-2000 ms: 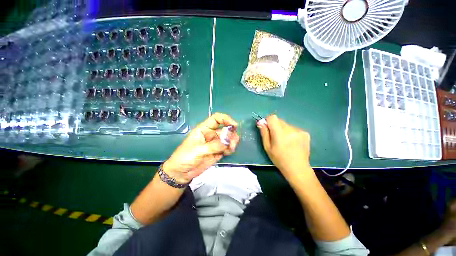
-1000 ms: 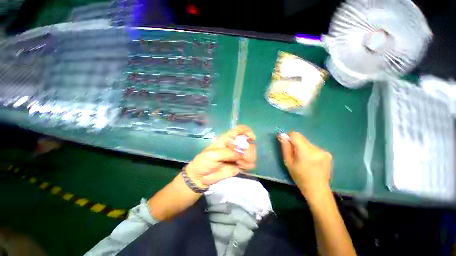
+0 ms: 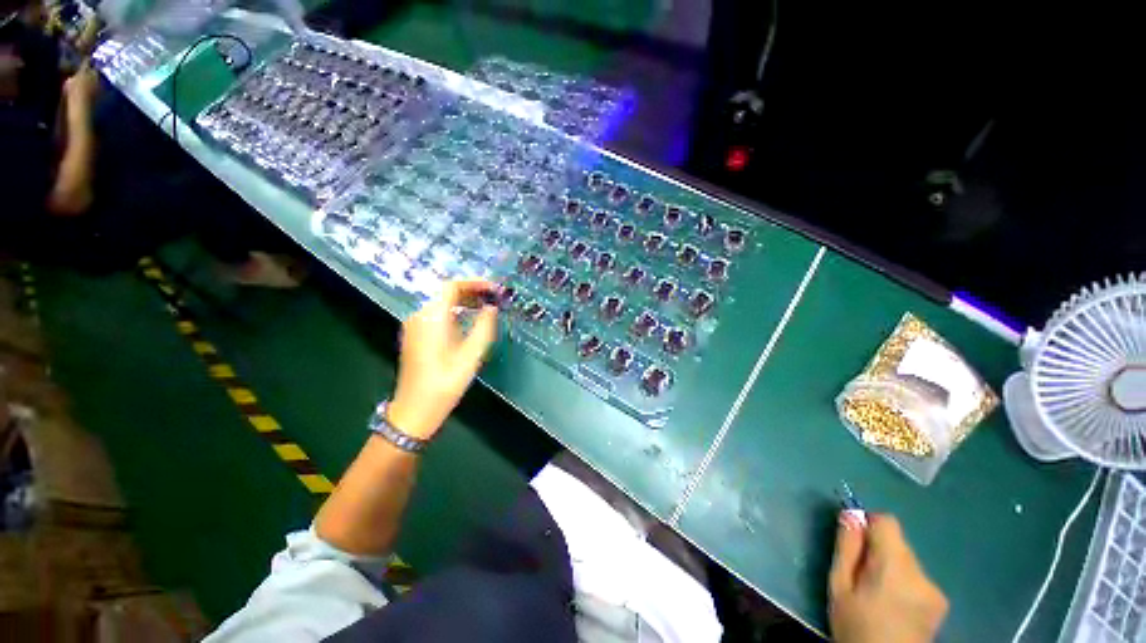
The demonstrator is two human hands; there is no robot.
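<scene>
My left hand [image 3: 442, 345] is at the near left end of the filled clear blister tray [image 3: 654, 417]. Its thumb and index fingertips are close together at a small dark unit [image 3: 503, 297]; whether they grip it or it sits in its pocket cannot be told. The tray holds rows of dark units with silvery edges. My right hand [image 3: 880, 580] is low at the right, partly cut off by the bottom edge. It is closed on a thin pointed tool [image 3: 848, 497], whose dark tip sticks out past the fingers, over the green mat.
A clear bag of small gold parts [image 3: 895, 421] lies right of the white line [image 3: 754, 374]. A white fan [image 3: 1106, 377] and a white compartment tray [image 3: 1116, 578] are at the right edge. Overlapping clear trays [image 3: 415, 214] extend left. Another person's arm [image 3: 76, 138] shows far left.
The view has swung left. My left hand has moved away from my right hand, over to the filled tray. My right hand still holds the tool over the mat.
</scene>
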